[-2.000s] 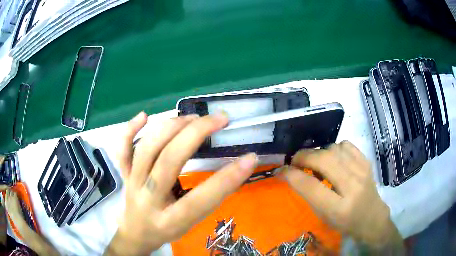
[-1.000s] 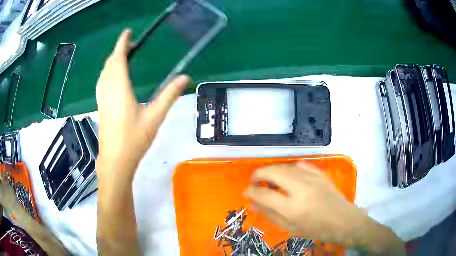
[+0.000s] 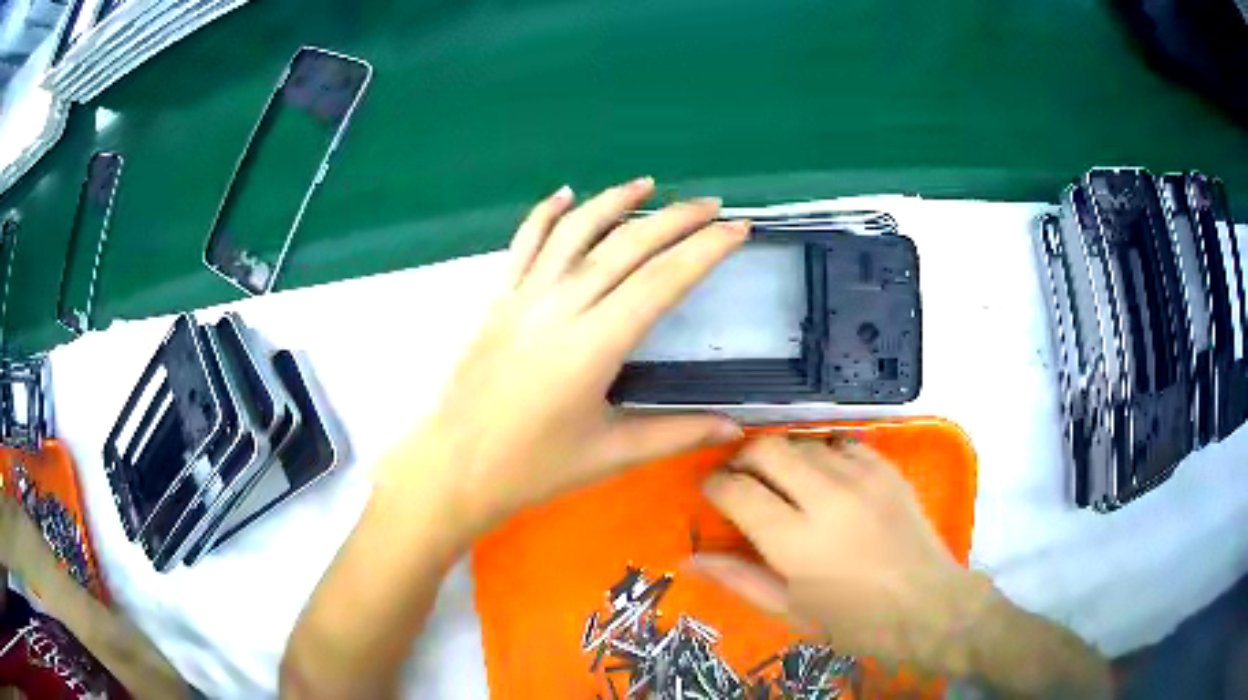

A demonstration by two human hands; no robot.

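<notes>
A black middle frame (image 3: 865,321) with a large open window lies flat on the white cloth. My left hand (image 3: 527,369) spans its left part, fingertips at the far rim and thumb at the near rim, hiding its left end. My right hand (image 3: 855,547) is over the orange tray (image 3: 534,588), fingers bent and blurred; whether it holds a side key cannot be told. Loose silver and dark side keys (image 3: 671,656) lie heaped in the tray.
Slanted frames (image 3: 219,438) stand at left, a denser row of frames (image 3: 1129,342) at right. A frame (image 3: 326,171) lies on the green belt (image 3: 575,96). White trays (image 3: 137,48) are at far left. Another person's arm (image 3: 69,615) is at the left edge.
My left hand has let go of a frame, which now lies on the belt, and has come back over the flat frame. The belt frames at left have shifted. My right hand stays over the tray.
</notes>
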